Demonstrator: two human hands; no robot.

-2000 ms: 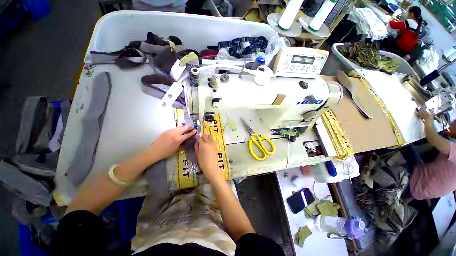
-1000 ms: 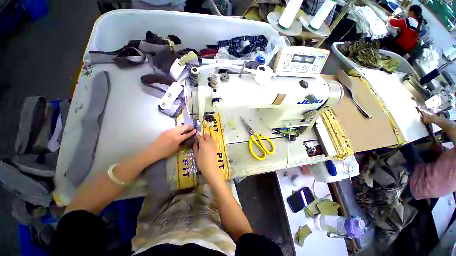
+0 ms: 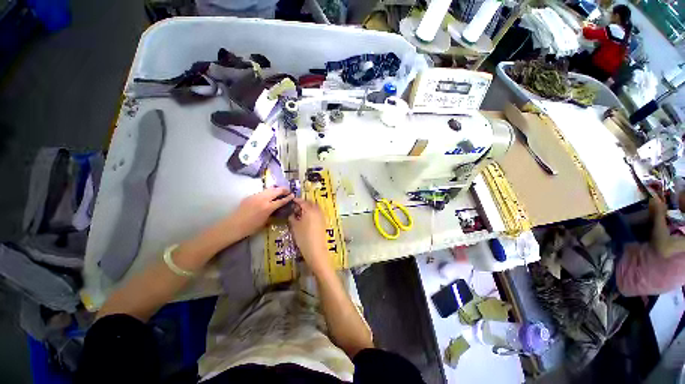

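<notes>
A grey-brown fabric piece [image 3: 239,268] runs from the table's front edge up to the needle area [image 3: 294,182] of the white sewing machine [image 3: 390,146]. My left hand [image 3: 264,208] holds it at the left, fingertips just in front of the presser foot. My right hand [image 3: 309,229] grips it at the right, fingertips close to the left ones. The fabric between the fingertips is partly hidden. A narrow strip [image 3: 251,159] lies looped behind the needle. Yellow tape with black letters [image 3: 323,202] is stuck beside the hands.
Yellow-handled scissors [image 3: 392,217] lie right of the needle. A long grey curved piece [image 3: 137,196] lies at left. A white bin [image 3: 173,46] with fabric stands behind. Grey pieces [image 3: 46,259] hang at lower left. Another person's arm [image 3: 661,232] is at far right.
The strip behind the needle has bunched into a lower loop. Both my hands stay near the needle, the right fingers more curled. The other worker's arm at far right has moved.
</notes>
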